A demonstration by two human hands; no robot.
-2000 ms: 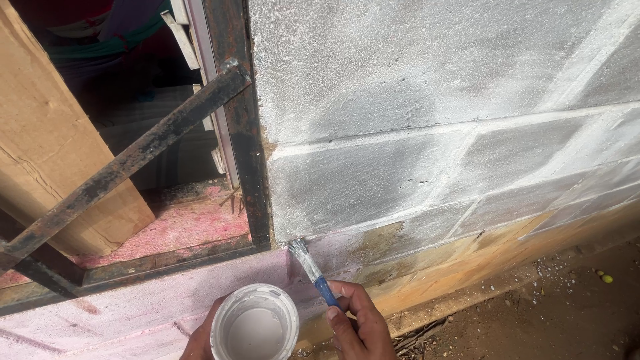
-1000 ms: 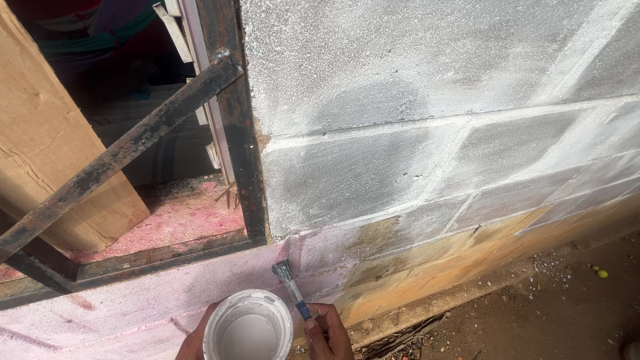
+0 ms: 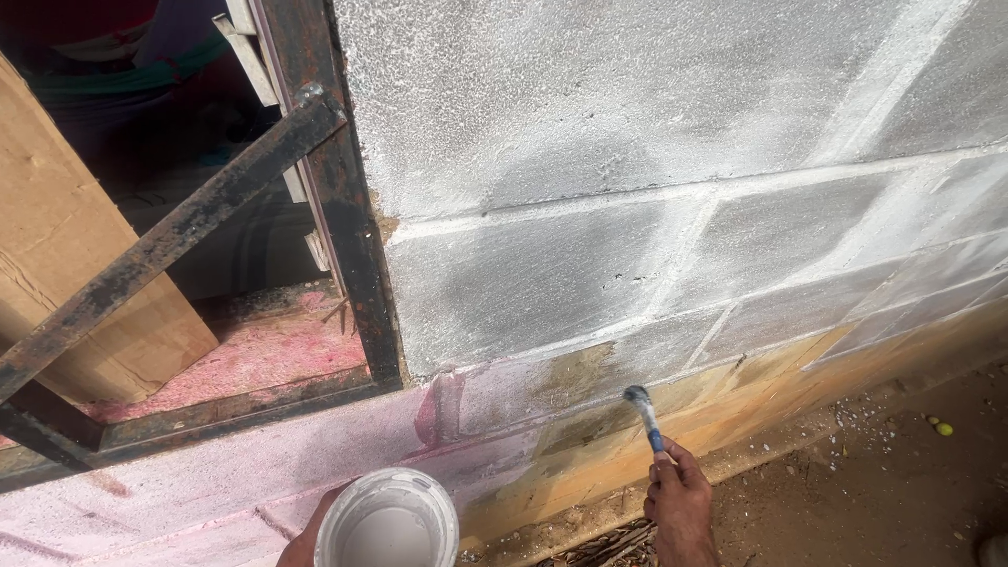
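Note:
My right hand (image 3: pixel 679 492) grips the blue handle of a paintbrush (image 3: pixel 647 417), its paint-coated bristles pointing up and left in front of the lower block wall. At the bottom, my left hand (image 3: pixel 309 531) holds a plastic tub (image 3: pixel 387 528) of whitish paint from its left side; most of that hand is hidden behind the tub. The block wall (image 3: pixel 543 276) is coated in white and grey above, with white mortar lines. Pink paint (image 3: pixel 315 457) covers its lower left, and bare brown and orange patches (image 3: pixel 780 370) run along the lower right.
A rusty metal window frame (image 3: pixel 346 205) with a diagonal bar (image 3: pixel 173 236) stands at the left. Behind the bar leans a cardboard piece (image 3: pixel 94 260) over a pink-stained sill (image 3: pixel 268 350). Brown soil (image 3: pixel 858 480) with paint specks, a small yellow-green fruit (image 3: pixel 943 429) and dry sticks (image 3: pixel 606 543) lie below the wall.
My right hand has moved the brush rightward, from just below the window frame's corner to the brownish lower blocks. My left hand still holds the tub.

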